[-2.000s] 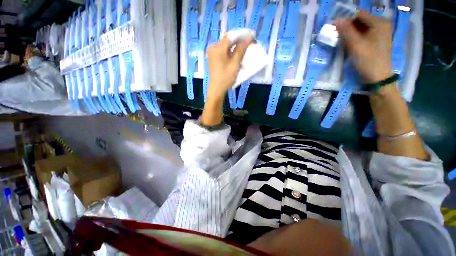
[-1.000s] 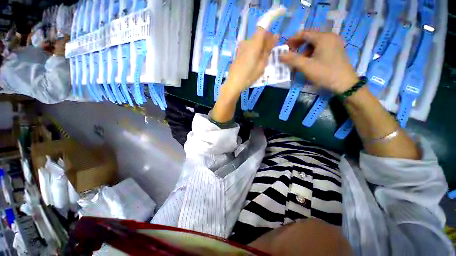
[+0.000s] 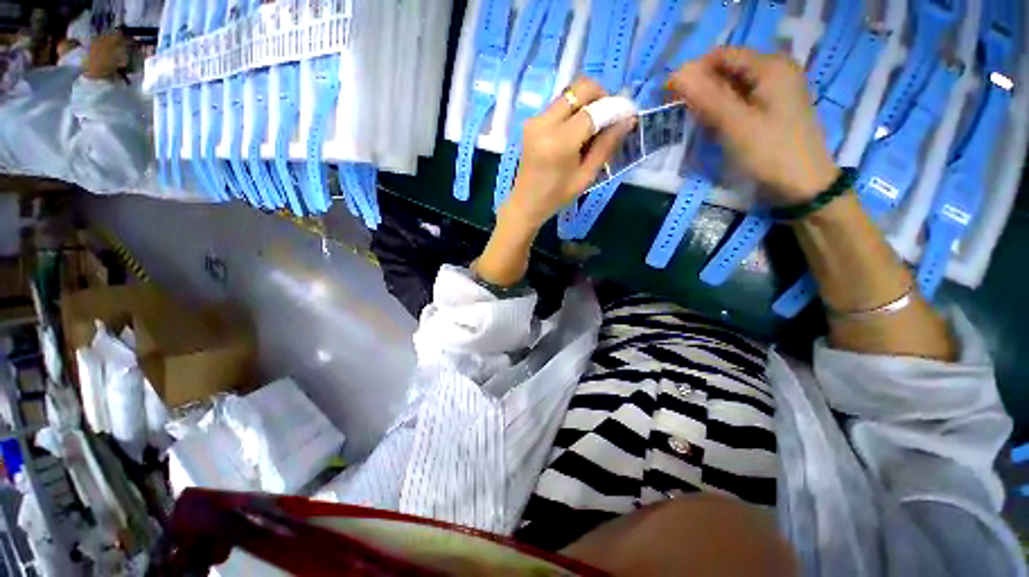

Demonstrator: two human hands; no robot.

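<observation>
My left hand (image 3: 564, 152), with a white finger cot (image 3: 610, 114) on one finger, holds a barcode label strip (image 3: 660, 135) over the watches. My right hand (image 3: 754, 124) is at the strip's upper right end, fingertips pinched together; whether a single label is between them cannot be told. Light-blue digital watches (image 3: 888, 175) lie in rows in the foam tray (image 3: 979, 262), their straps (image 3: 677, 225) hanging past its front edge. The hands hide part of the tray's middle.
A tray stack (image 3: 389, 90) with hanging blue straps stands at the left, a printed label strip (image 3: 254, 43) across its top. The dark-green bench (image 3: 722, 231) shows before the tray. Another person's pale sleeve (image 3: 68, 130) is far left. A carton (image 3: 203, 355) and white bags (image 3: 254, 434) are lower left.
My right hand has moved left from over the right-hand watches to the strip. The strip has turned and now slants between both hands. The trays and stack appear shifted in view.
</observation>
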